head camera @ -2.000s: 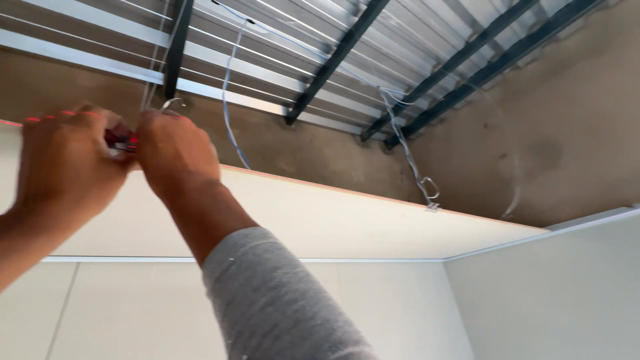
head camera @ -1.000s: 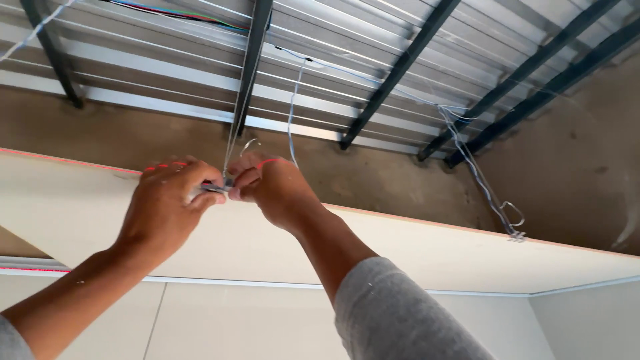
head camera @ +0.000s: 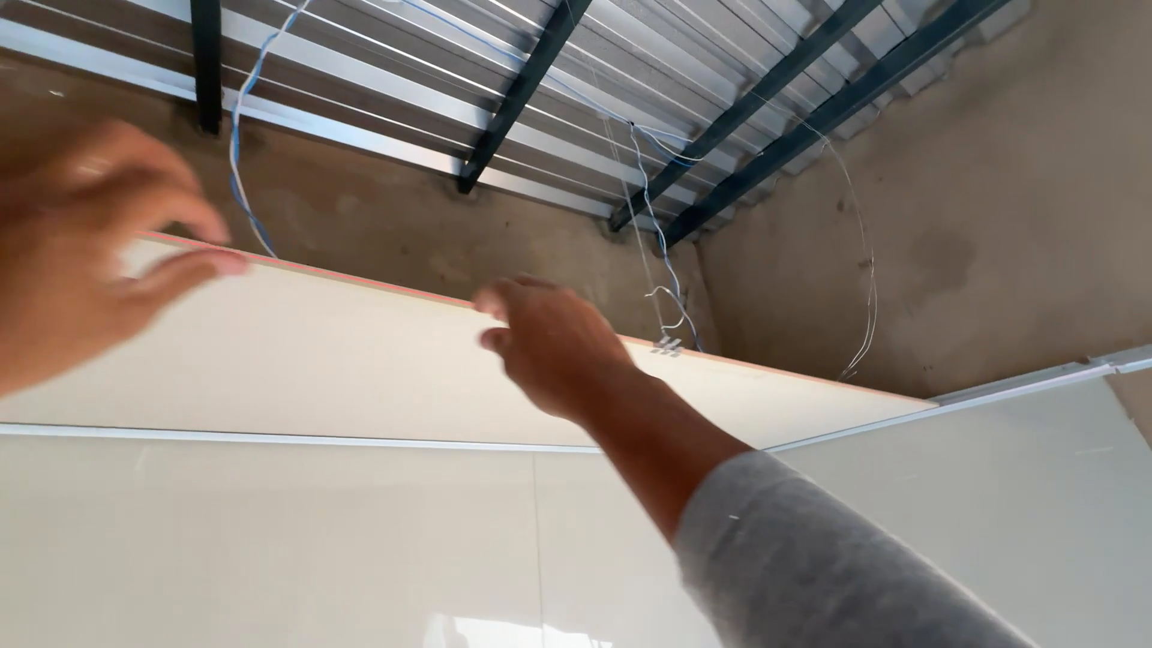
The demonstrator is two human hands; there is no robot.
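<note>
At the left, my left hand [head camera: 117, 252] is blurred, its thumb and forefinger apart near the edge of a cream ceiling panel [head camera: 342, 360]; nothing shows between them. My right hand [head camera: 558, 351] reaches up in the middle, its fingertips at the panel's reddish-lit edge, thumb and forefinger a little apart with nothing seen between them. To its right, a small metal clip [head camera: 667, 346] sits on the panel edge, with a thin wire [head camera: 641, 234] rising from it. A white and blue electrical cable [head camera: 655, 202] hangs beside that wire.
Dark steel beams [head camera: 526, 90] cross under the corrugated metal roof [head camera: 378, 81]. Another cable [head camera: 236, 144] hangs at the left. Loose thin wire [head camera: 871, 288] dangles by the brown plastered wall [head camera: 972, 225]. A light metal trim [head camera: 1017, 387] runs along the pale wall panels [head camera: 342, 540].
My hands were together at a hanging wire on the panel edge, holding something small. Now they are apart and away from that wire. The view has shifted toward the right corner.
</note>
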